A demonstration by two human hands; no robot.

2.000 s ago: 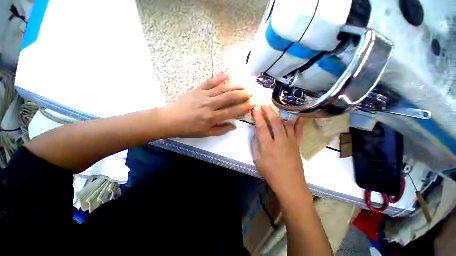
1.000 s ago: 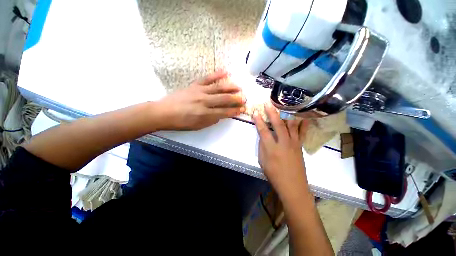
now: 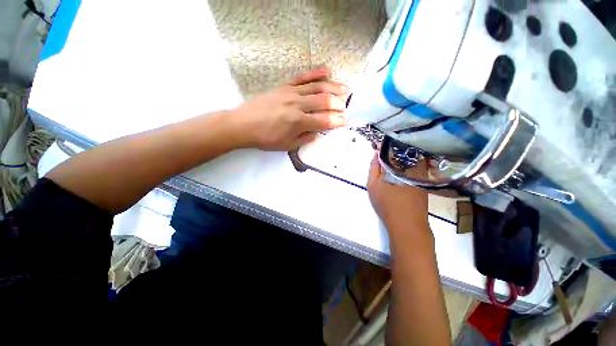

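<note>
A cream-beige nubbly fleece panel lies on the white machine table, with a thin seam line running up it. My left hand lies palm down on the panel's near edge, fingers slightly spread, fingertips beside the bright sewing area. The white machine head with a blue stripe stands to the right of it. My right hand is at the head's near side; its fingers are mostly hidden behind the shiny metal guard, so its grip cannot be told. The needle area is overexposed.
A black smartphone lies at the table's right, with red scissor handles beside it and a small brown block to its left. The table's front edge runs before me. Bundled cloth hangs below left.
My left hand and the panel have moved away from the table's front edge, uncovering the bed there. My right hand has gone behind the guard. The view has shifted slightly.
</note>
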